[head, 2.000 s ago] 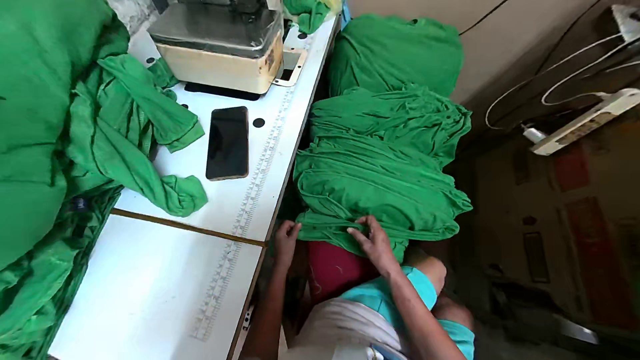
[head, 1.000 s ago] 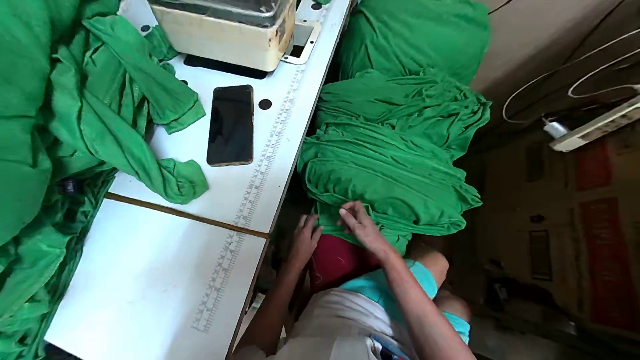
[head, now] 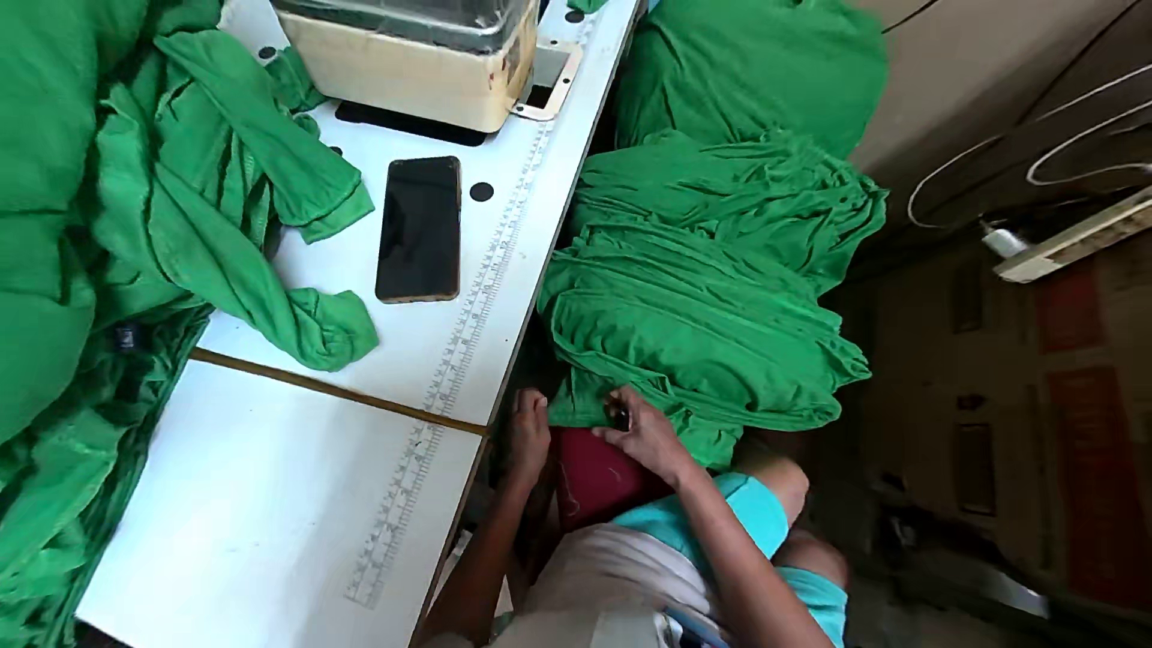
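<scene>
Green knit fabric (head: 693, 315) lies in a gathered heap beside the table and over the lap. At its near edge is my left hand (head: 529, 432), fingers curled; whether it pinches the cloth cannot be made out. My right hand (head: 643, 432) is at the same edge, a short way to the right, with thumb and fingers bent around a small dark thing or gap that is too small to tell. Below the cloth, between the hands, shows a dark red cloth surface (head: 598, 481).
A white table (head: 270, 504) with a printed ruler scale bears a smartphone (head: 418, 229), a cream machine (head: 423, 72) and green garments (head: 234, 189). Another green bundle (head: 756, 72) is behind the heap. A power strip (head: 1080, 234) with cables is at the right.
My right hand has lifted slightly off the cloth edge, then come back down near it. My left hand remains by the table edge. The view has moved closer.
</scene>
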